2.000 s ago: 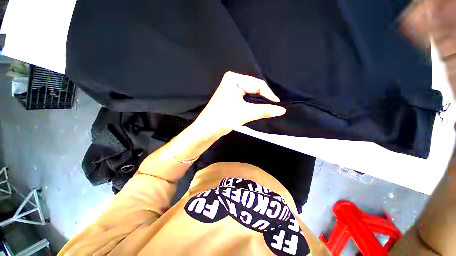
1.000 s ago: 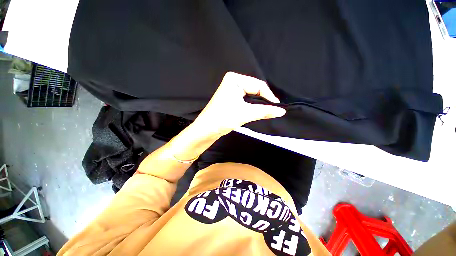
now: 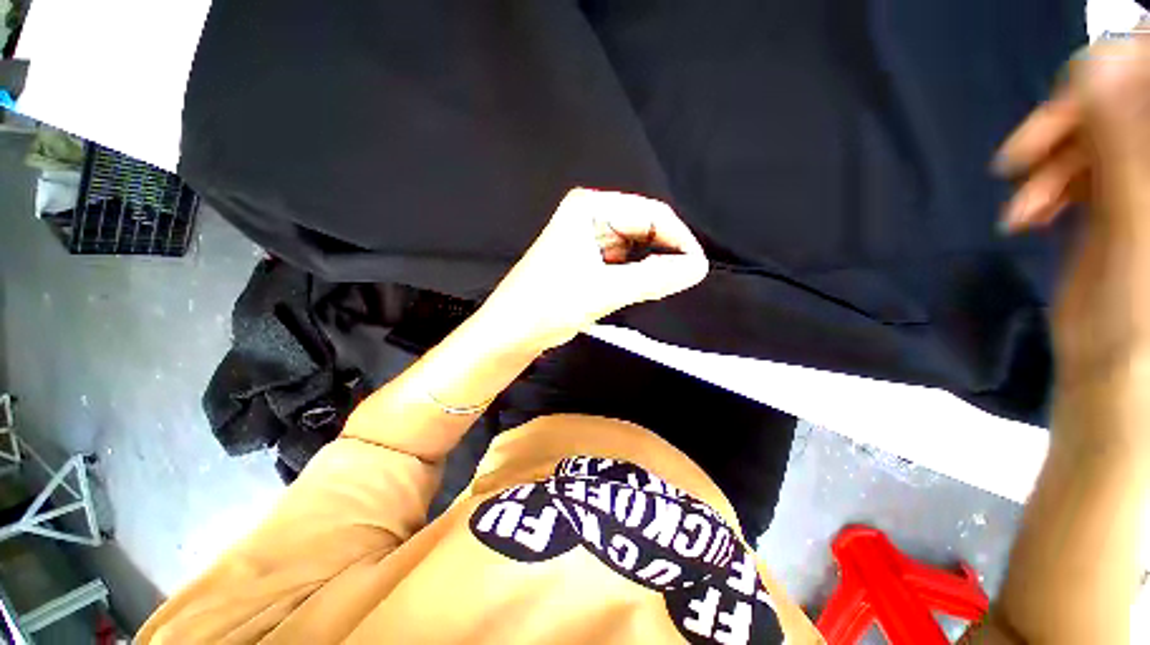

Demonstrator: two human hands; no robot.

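Observation:
A large black garment [image 3: 416, 139] lies over the white table, with a folded hem band [image 3: 807, 315] along its near side. My left hand [image 3: 618, 258] is shut on the hem fold, with thumb and forefinger pinched together and a bit of black cloth showing inside the curled fingers. My right hand [image 3: 1072, 139] is raised at the upper right, blurred, with its fingers bent, over the right side of the garment. I cannot tell whether it holds a needle or thread.
The white table [image 3: 933, 422] shows along the garment's near edge. A red stool [image 3: 895, 592] stands at lower right. A black crate [image 3: 133, 202] is at left. Dark cloth [image 3: 284, 365] is heaped below the table edge. White metal legs [image 3: 57, 498] stand at lower left.
My right hand was raised at upper right, then out of view except a sleeve at lower right, and is back over the garment's right side. My left fingertips have closed tighter, staying in place.

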